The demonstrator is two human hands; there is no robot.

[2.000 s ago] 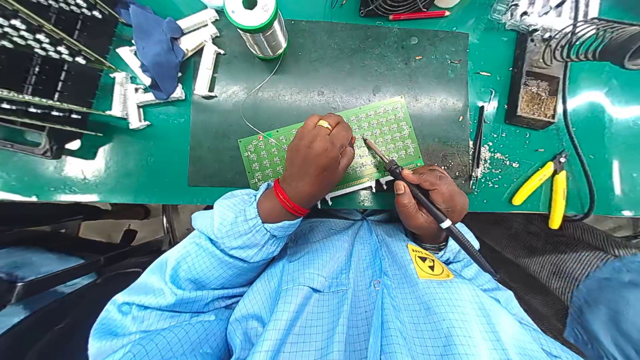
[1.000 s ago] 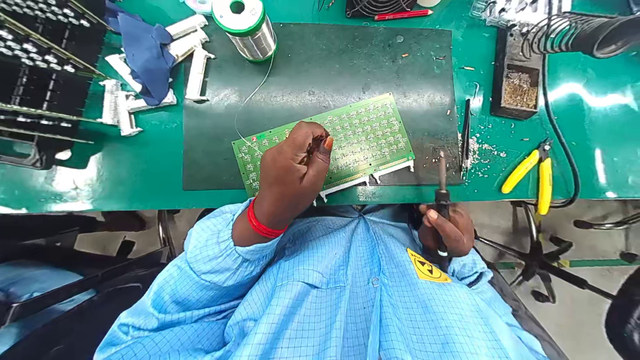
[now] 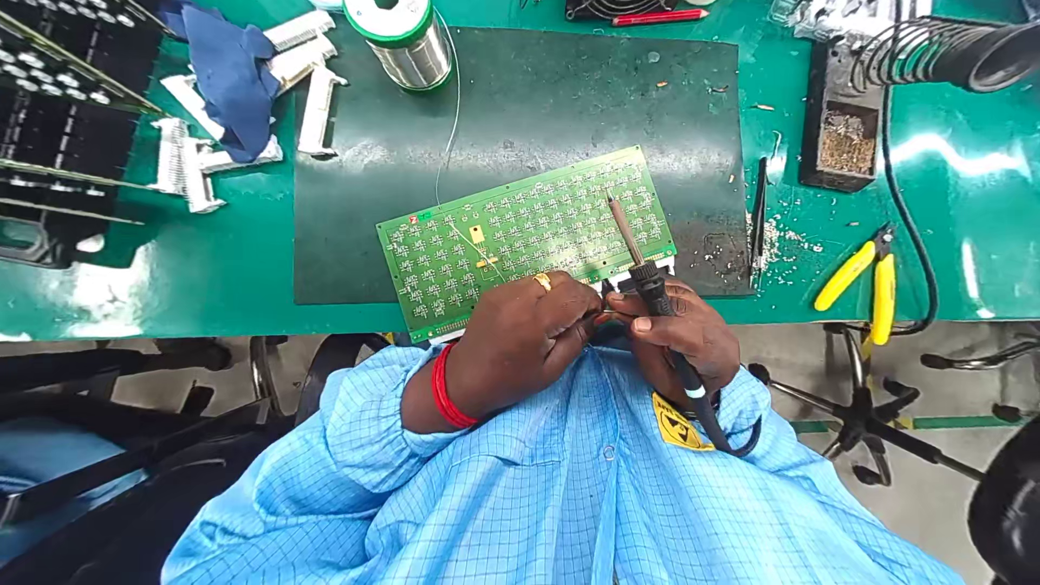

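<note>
A green printed circuit board (image 3: 528, 219) lies tilted on a dark mat (image 3: 569, 106), white connectors showing along its near edge. My right hand (image 3: 691, 333) holds a soldering iron (image 3: 648, 280), its tip pointing up over the board's right part. My left hand (image 3: 528, 333), with a ring and a red wrist thread, is at the board's near edge, fingertips closed on thin solder wire (image 3: 475, 248). The fingertips of both hands meet there; a small piece between them is too fine to name. The wire runs across the board from a solder spool (image 3: 410, 49).
White connectors (image 3: 317, 110) and a blue cloth (image 3: 231, 77) lie at left beside racked boards (image 3: 65, 89). At right are tweezers (image 3: 759, 211), yellow-handled cutters (image 3: 857, 268), a soldering iron stand (image 3: 845, 122) and scattered bits. A red pencil (image 3: 660, 17) lies at the back.
My right hand has come up from below the mat's edge to my left hand, bringing the iron over the board. My left hand has moved down from the board's middle to its near edge.
</note>
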